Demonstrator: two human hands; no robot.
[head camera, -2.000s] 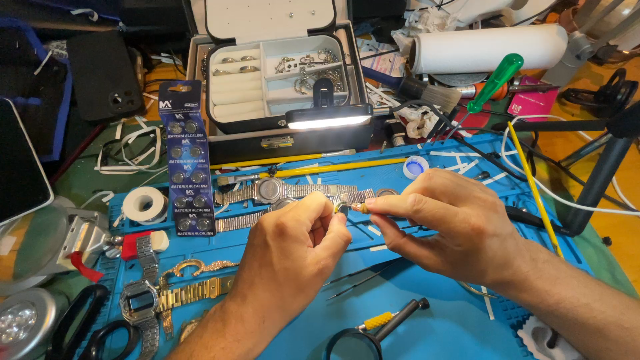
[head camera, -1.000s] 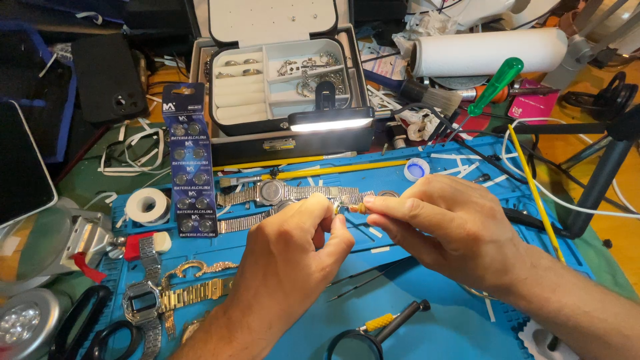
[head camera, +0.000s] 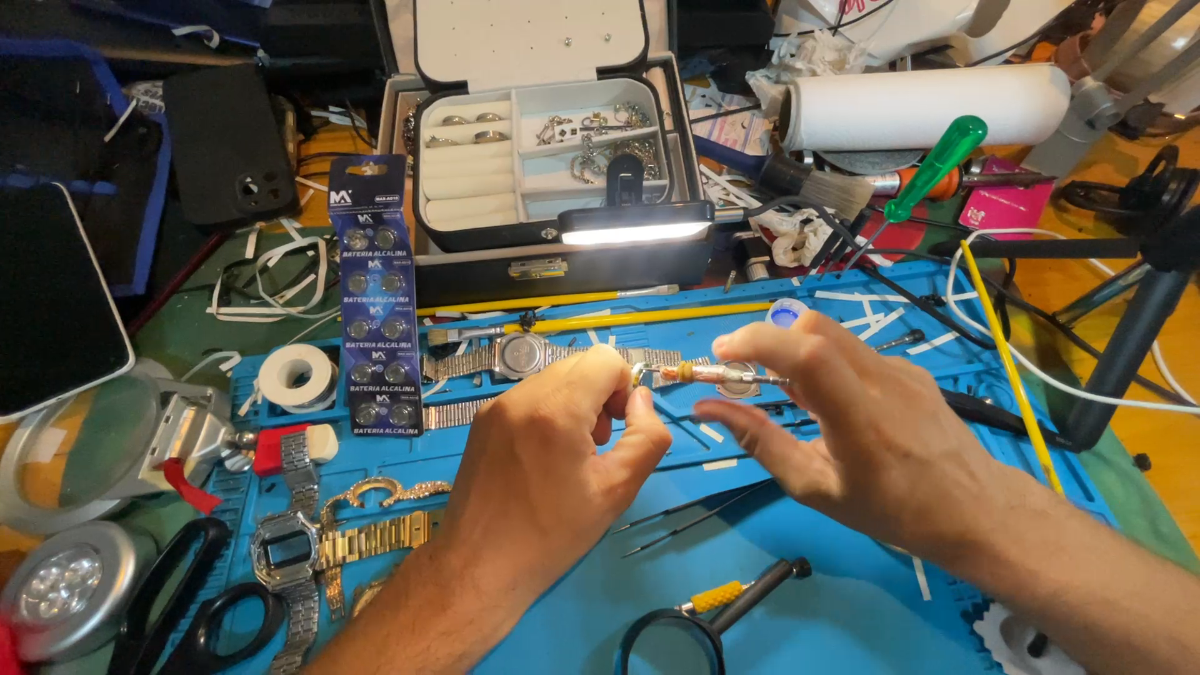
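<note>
My left hand (head camera: 562, 441) pinches a small metallic piece (head camera: 639, 373) between thumb and index finger; the fingers hide much of it. Reaching from the right, my right hand (head camera: 844, 412) has its thumb and index finger spread around a slim precision screwdriver (head camera: 717, 373), whose tip meets the small piece. Whether other fingers touch its shaft is hard to tell. Behind the hands lie a steel-band watch (head camera: 520, 356) and a round metal watch part (head camera: 737, 379). A pair of black tweezers (head camera: 689, 516) rests on the blue work mat (head camera: 797, 581), below the hands.
An open jewelry box (head camera: 562, 272) with a lit lamp (head camera: 637, 232) stands behind. Button-cell batteries (head camera: 380, 300), a tape roll (head camera: 297, 378), a digital watch (head camera: 286, 550) and scissors (head camera: 220, 628) are at left. A magnifying glass (head camera: 712, 628) lies in front; a green-handled screwdriver (head camera: 937, 169) is at right.
My right thumb and index finger have spread apart, and the screwdriver between the hands now shows plainly. My left hand keeps its pinch.
</note>
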